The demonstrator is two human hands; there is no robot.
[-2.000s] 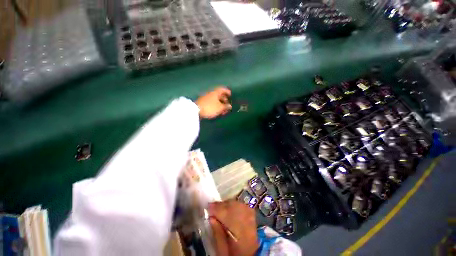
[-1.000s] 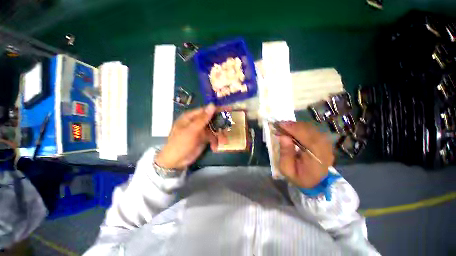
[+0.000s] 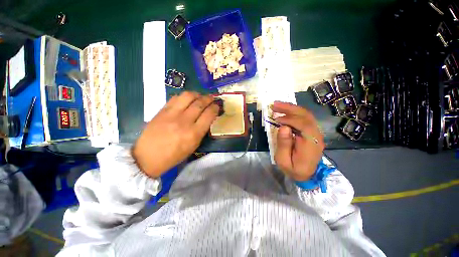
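My left hand is over the left edge of the cream square pad with its red-brown border. Its fingertips hold a small dark watch case, mostly hidden by the fingers. My right hand holds the tweezers like a pen, tips pointing left, over the lower part of the white sticker sheet. Whether the tips hold a piece is too small to tell. The blue bin, with loose tan pieces in it, stands behind the pad.
Several watch cases lie right of the cream sheets. Two more lie left of the bin, near a blank white strip. Black trays stand far right. A blue-white box with red displays stands left. Another person's sleeve shows lower left.
One second ago the dark case showed more clearly at the pad; my left hand now covers most of it. Two seconds ago my left arm was stretched far across the mat. The view has shifted.
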